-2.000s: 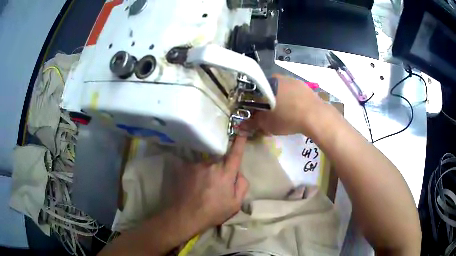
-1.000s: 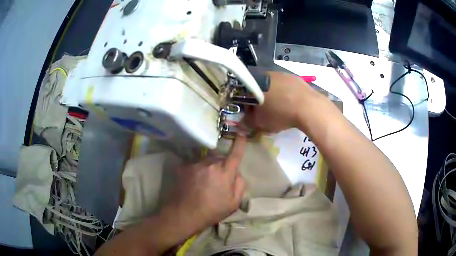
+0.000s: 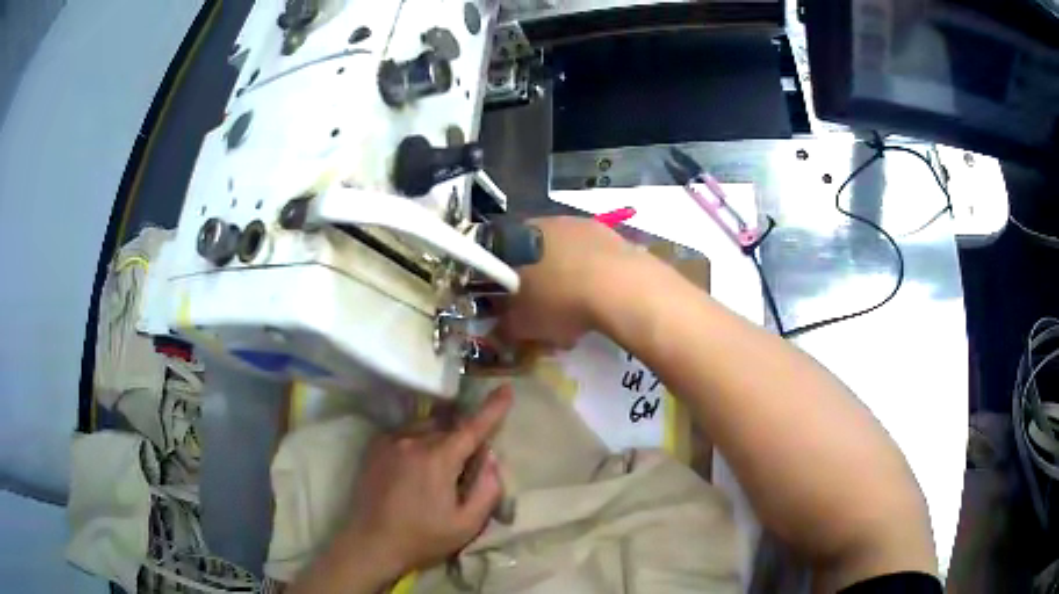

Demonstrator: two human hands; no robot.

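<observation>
The beige garment (image 3: 604, 511) lies under the white sewing machine head (image 3: 314, 319) and over the template board (image 3: 610, 400) with handwritten figures. My left hand (image 3: 424, 487) rests on the cloth just in front of the machine head, index finger extended toward the needle area, fingers not closed on anything visible. My right hand (image 3: 552, 290) is beside the needle area, right of the head; its fingertips are partly hidden and blurred, so I cannot tell if they hold something. A yellow strip shows under my left wrist.
Pink-handled snips (image 3: 718, 207) with a black cord (image 3: 900, 273) lie on the table right of the board. A pink-red stick (image 3: 616, 217) lies above the board. A black screen (image 3: 929, 70) is upper right. Beige garments (image 3: 110, 493) with strands are piled left; pale strands (image 3: 1042, 383) hang right.
The camera view has shifted, so the machine and table appear further left and lower. My left index finger has drawn back slightly from the needle area. My right hand stays beside it.
</observation>
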